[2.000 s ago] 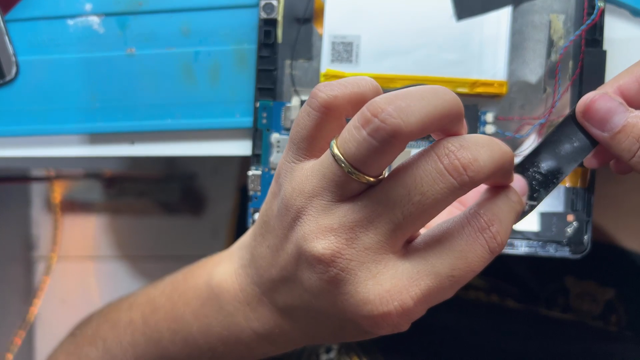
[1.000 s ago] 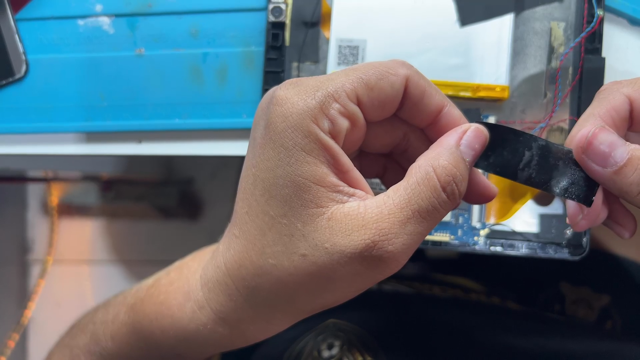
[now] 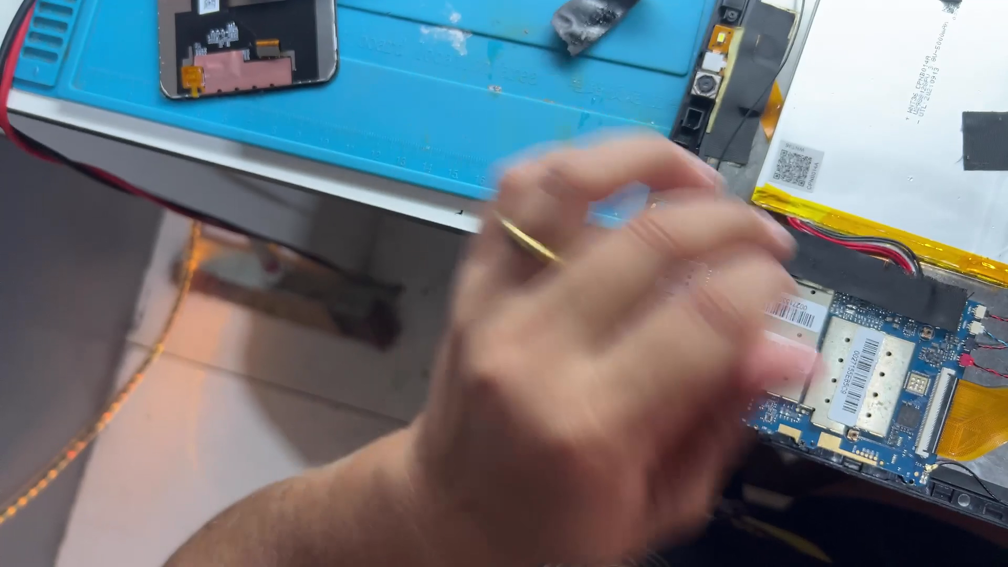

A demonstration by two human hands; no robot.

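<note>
My left hand (image 3: 614, 354), with a ring on one finger, is blurred. Its bent fingers are over the left edge of an opened tablet's blue circuit board (image 3: 906, 441); whether they hold anything cannot be told. My right hand is out of view. Black tape (image 3: 882, 276) runs along the board's upper side, below red and black wires (image 3: 866, 238). Above lies a flat white battery (image 3: 866, 102) edged with yellow tape (image 3: 945, 258). Metal shields (image 3: 898, 378) with barcode labels cover part of the board. An orange flex cable (image 3: 976, 417) meets its right side.
A blue work mat (image 3: 378, 118) lies left of the tablet. A crumpled piece of black tape (image 3: 589, 24) and a phone screen assembly (image 3: 248, 47) rest on it. A red and black cable (image 3: 102, 175) passes the table edge. An orange lit cord (image 3: 118, 409) hangs at lower left.
The black strip earlier stretched between both hands is no longer between them. My right hand has left the view, and more of the circuit board shows. The view has shifted and tilted.
</note>
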